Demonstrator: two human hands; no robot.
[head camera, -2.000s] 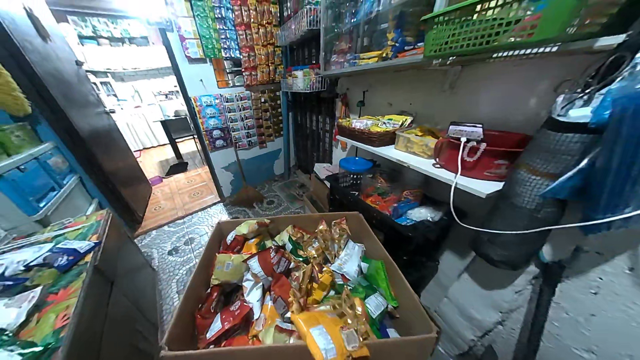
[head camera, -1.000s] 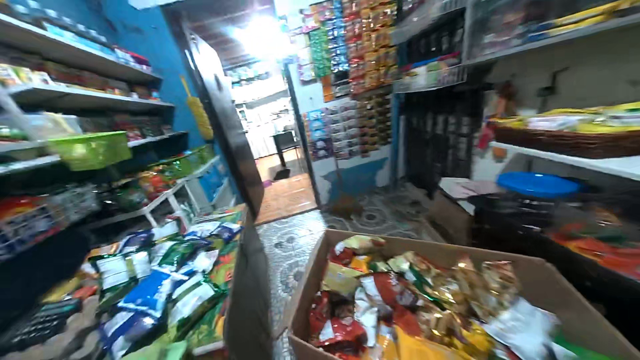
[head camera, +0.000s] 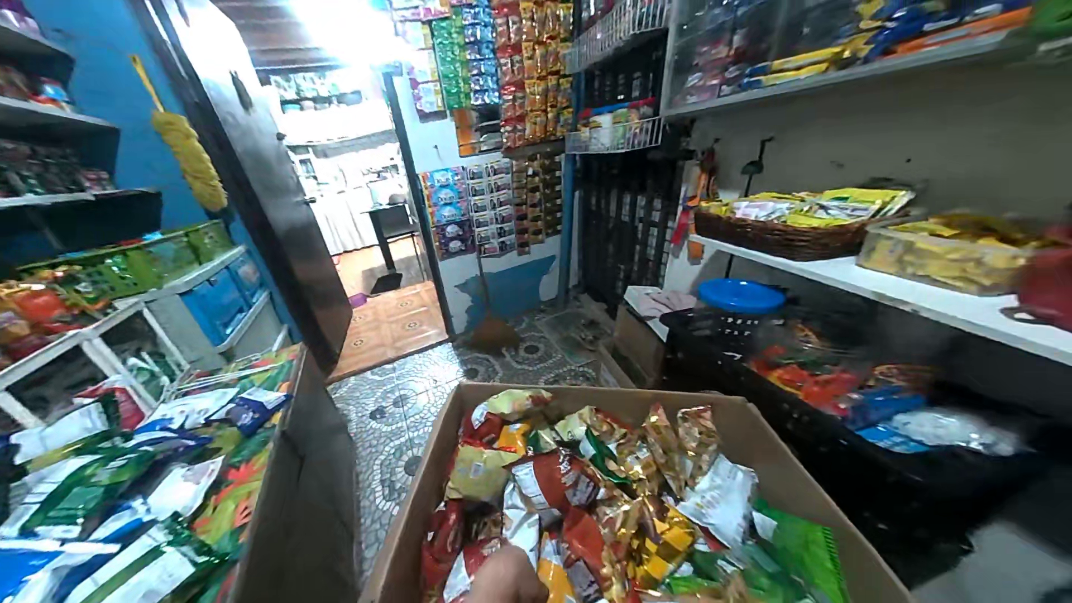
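A hand (head camera: 507, 576) shows at the bottom edge, over the snack packets in an open cardboard box (head camera: 754, 427). It looks like my left hand, though only knuckles and part of a finger are in view; whether it grips a packet is hidden. Around it lie red-and-white packets (head camera: 554, 479), a yellow packet (head camera: 556, 578) and gold foil packets (head camera: 662, 452). A white packet (head camera: 722, 501) and a green packet (head camera: 804, 544) lie along the box's right side. No second hand is in the frame.
At left, a table (head camera: 280, 435) bears more packets. A broom (head camera: 492, 331) stands on the tiled floor near the doorway. On the right, a white shelf (head camera: 938, 306) holds a wicker basket (head camera: 787, 233) above dark crates with a blue lid (head camera: 741, 295).
A hand has come into view at the bottom of the box; neither earlier frame shows one. The view swung left and then partly back to the right.
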